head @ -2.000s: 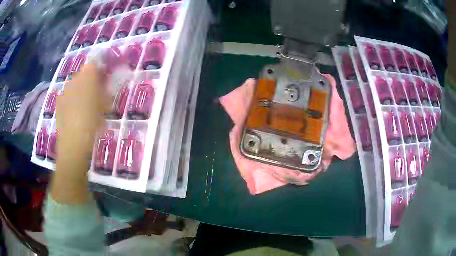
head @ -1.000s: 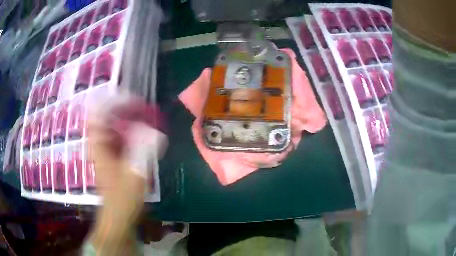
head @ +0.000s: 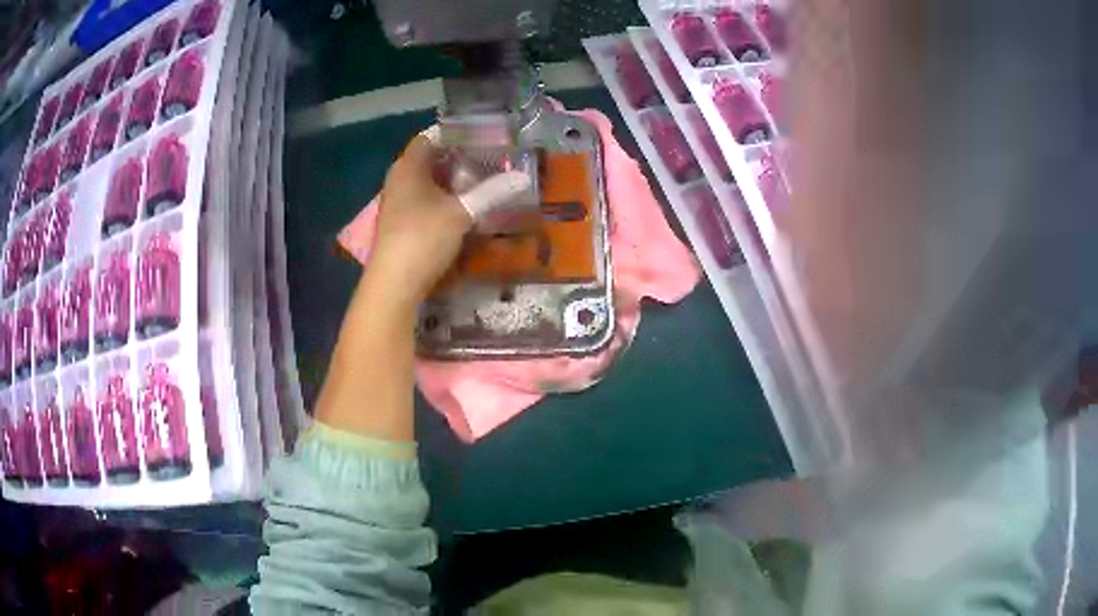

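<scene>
My left hand [head: 424, 217], with white finger cots, is at the press under the ram end [head: 482, 114]. It is closed around a pink bottle [head: 515, 214], blurred and mostly covered by the fingers. The bottle is over the nest area, which the hand hides. Orange pads [head: 572, 247] show to the right of and below the fingers, inside the worn silver press base [head: 512, 323]. The grey press head [head: 464, 18] is above. My right hand is out of the picture; only its blurred arm and sleeve show at the right.
A stack of white blister trays [head: 193, 463] with pink bottles stands at the left, with an empty pocket in its top tray. More bottle trays [head: 735, 271] stand at the right, partly behind my right arm. A salmon-pink cloth [head: 482, 403] lies under the press on the green mat [head: 602, 439].
My left hand has moved from the left tray stack to the press, bringing a pink bottle under the ram. The view has shifted, and my right arm now covers more of the right side.
</scene>
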